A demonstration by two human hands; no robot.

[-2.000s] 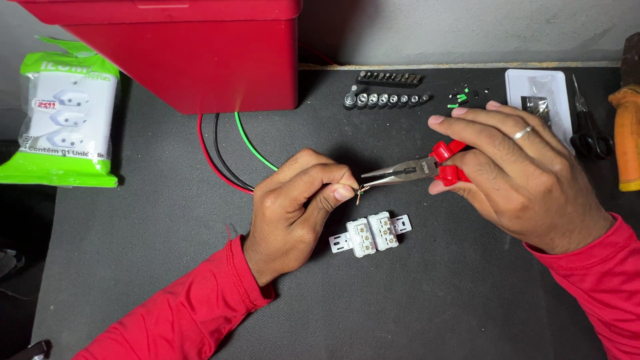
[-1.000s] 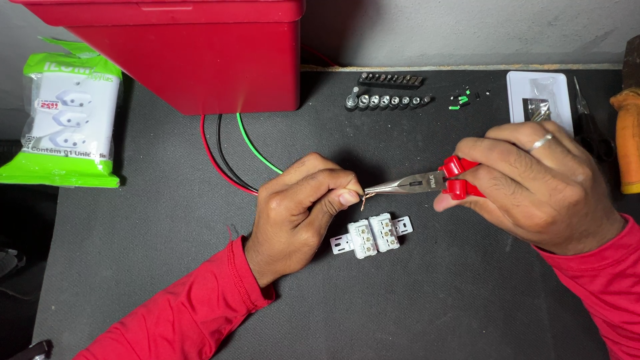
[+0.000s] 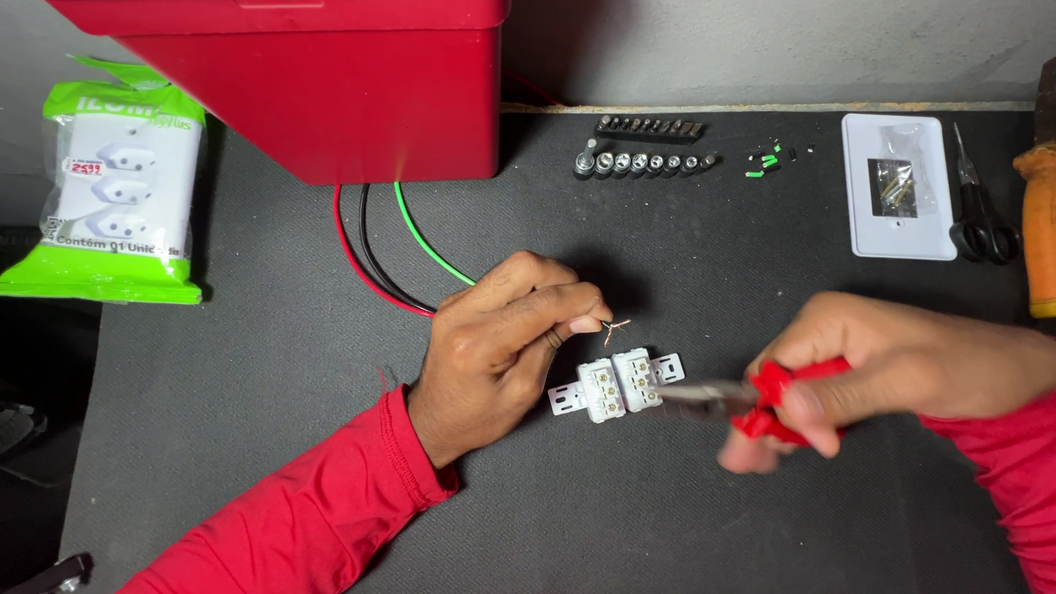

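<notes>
My left hand [image 3: 503,355] pinches an insulated wire near its end, and the bare copper strands [image 3: 615,328] stick out split past the fingertips. Red [image 3: 355,256], black [image 3: 373,260] and green [image 3: 425,241] wires curve from behind that hand to the red box. Just below the strands lies a white electrical socket module [image 3: 619,386] with brass screw terminals and a metal mounting strap. My right hand [image 3: 858,379] holds red-handled long-nose pliers [image 3: 767,400]; their blurred jaws point left toward the socket module, apart from the wire. Whether the jaws touch the module, I cannot tell.
A red plastic box [image 3: 396,107] stands at the back, with a packaged socket [image 3: 120,190] to its left. Behind my hands lie a bit set [image 3: 648,129], sockets [image 3: 639,165] and insulation scraps [image 3: 769,161]. At the right are a white cover plate [image 3: 899,239], scissors [image 3: 982,214] and an orange-handled tool [image 3: 1041,231].
The pliers have come off the copper strands, and my right hand has moved down with them. The strands now show spread apart. My left hand has stayed in about the same place.
</notes>
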